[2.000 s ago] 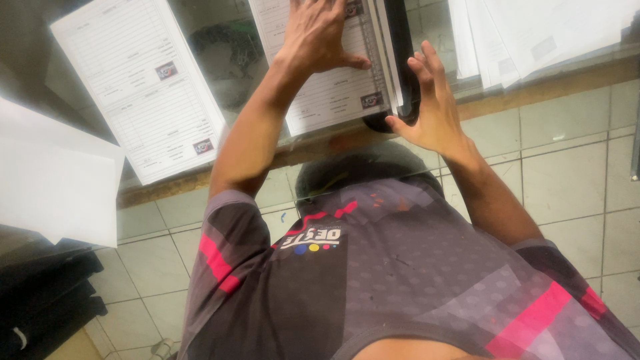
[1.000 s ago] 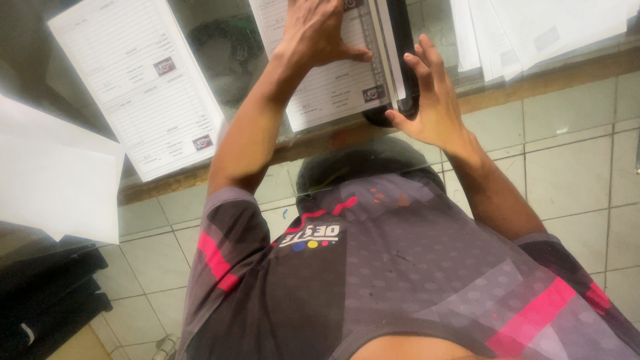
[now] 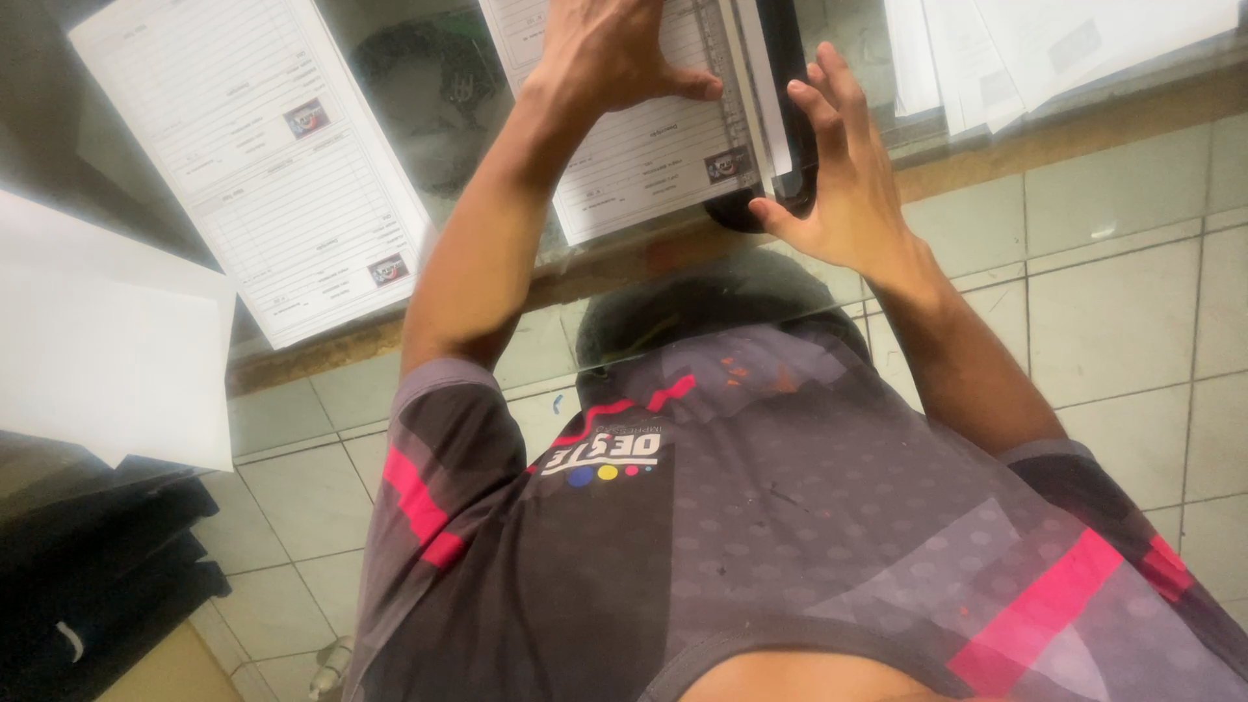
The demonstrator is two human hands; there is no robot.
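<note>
My left hand (image 3: 609, 58) lies over a printed form sheet (image 3: 624, 180) at the top centre, thumb pointing right; its fingertips are cut off by the frame's top edge. Along the sheet's right side runs a clear ruler (image 3: 729, 107), with a narrow white paper strip (image 3: 765, 97) beside it and a long black object (image 3: 798, 117) under or next to that. At the right of these my right hand (image 3: 843, 166) is raised with fingers apart, its thumb tip near the black object's lower end. Nothing shows in its grasp.
Another stack of printed forms (image 3: 253, 175) lies left on the glass tabletop (image 3: 429, 88). Blank white sheets (image 3: 107, 331) sit at the far left, and more papers (image 3: 1063, 49) at the upper right. Dark stacked items (image 3: 97, 556) are at lower left. The table's wooden edge (image 3: 1072, 141) runs before my body.
</note>
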